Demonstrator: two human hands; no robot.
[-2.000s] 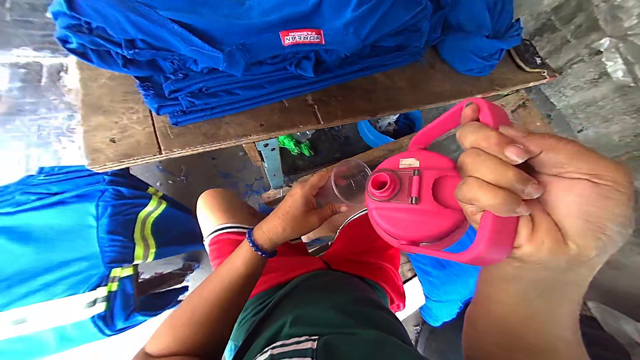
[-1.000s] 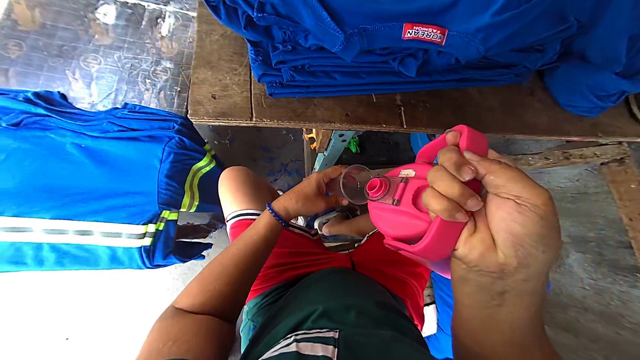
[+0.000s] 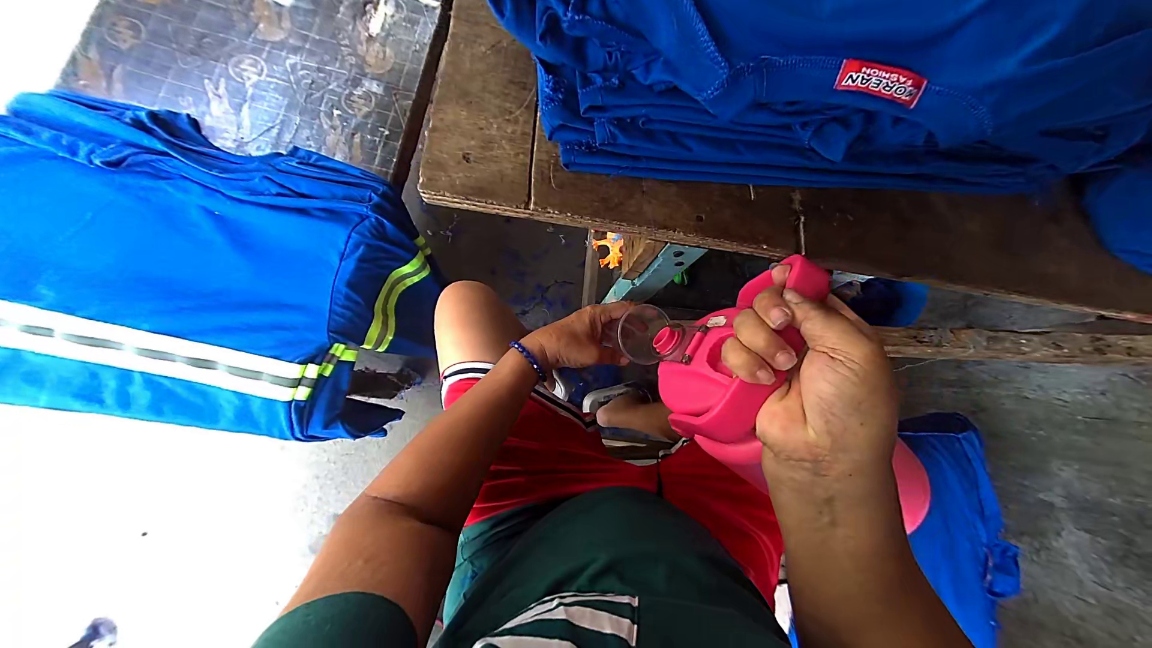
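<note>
My right hand [image 3: 810, 369] is closed around the handle of a large pink plastic jug [image 3: 720, 387], which is tilted with its lid toward my left hand. On the lid is a small round spout [image 3: 667, 340]. My left hand [image 3: 583, 337], with a blue beaded bracelet [image 3: 527, 360] at the wrist, holds a clear cup [image 3: 641, 331] by its side, its mouth right at the spout. Whether liquid is flowing cannot be seen. The jug's pink body shows partly behind my right wrist.
Folded blue shirts [image 3: 810, 117] lie piled on a wooden table [image 3: 486, 135] ahead. Blue garments with reflective stripes [image 3: 180, 270] are at the left. Blue cloth [image 3: 954, 513] lies low at the right. A light blue table brace [image 3: 652, 273] and a blue basin [image 3: 886, 301] are under the table.
The jug has tipped further toward the cup, and its lower body now shows beyond my right wrist. My view has shifted to the left.
</note>
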